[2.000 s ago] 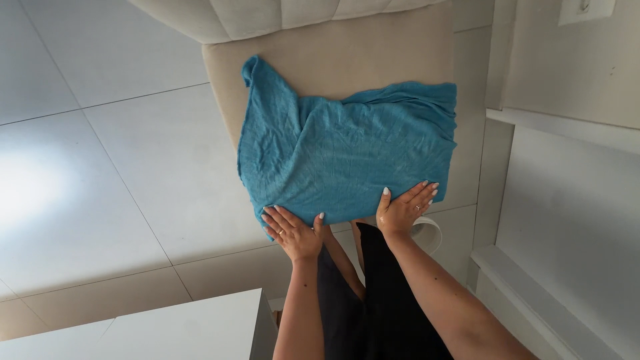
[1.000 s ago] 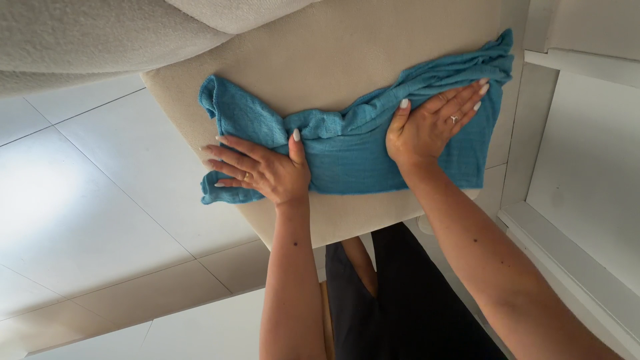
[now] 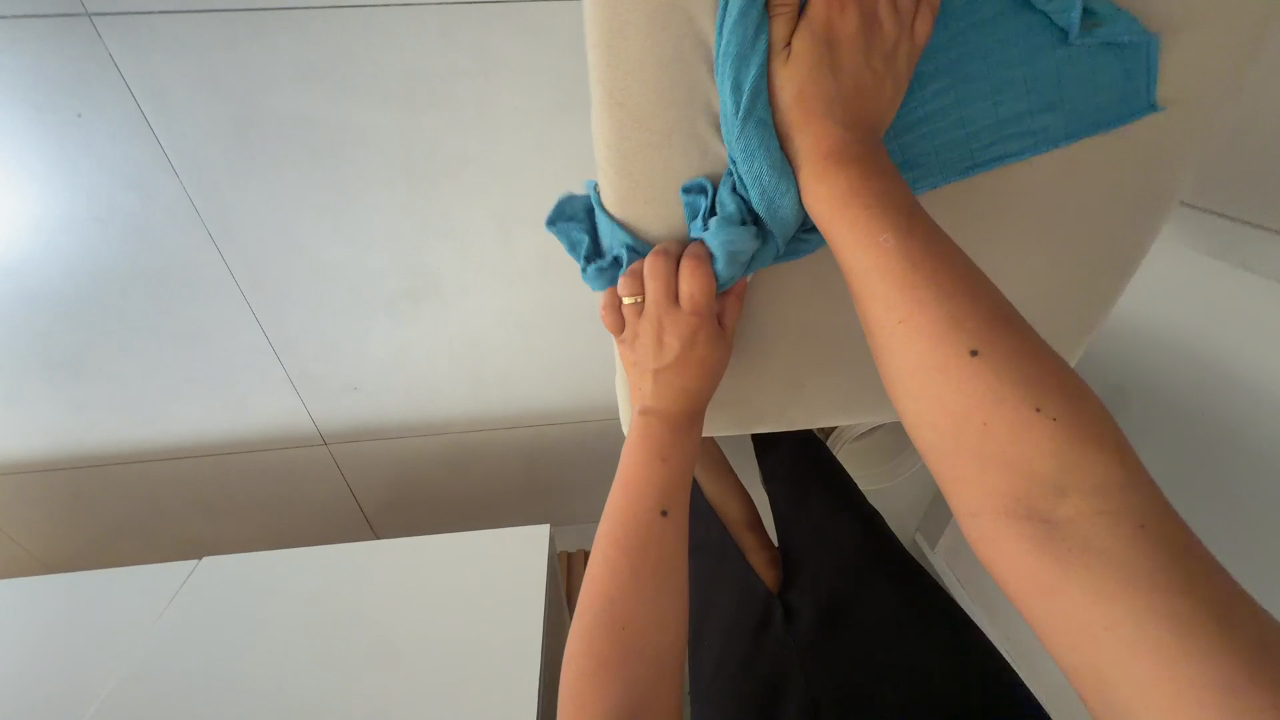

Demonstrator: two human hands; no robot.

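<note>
A blue cloth point(image 3: 1010, 90) lies bunched on a beige upholstered seat point(image 3: 780, 360), with one crumpled end over the seat's left edge. My left hand point(image 3: 675, 330), a ring on one finger, has its fingers curled over that bunched end near the seat's front left corner. Flat on the cloth, at the top of the view, rests my right hand point(image 3: 850, 80); its fingertips are cut off by the frame. Between the hands the cloth forms a twisted roll. Its right part lies flatter.
Large pale floor tiles point(image 3: 400, 200) spread to the left. A white cabinet or table top point(image 3: 300, 630) is at the lower left. Below the seat's front edge a round whitish container point(image 3: 875, 455) shows partly. A white panel point(image 3: 1180, 400) stands at the right.
The cloth, spread wide over the seat two seconds ago, is now gathered into folds on its left side. My left hand has gone from lying flat with fingers apart to curled on the cloth. The view has turned and moved closer.
</note>
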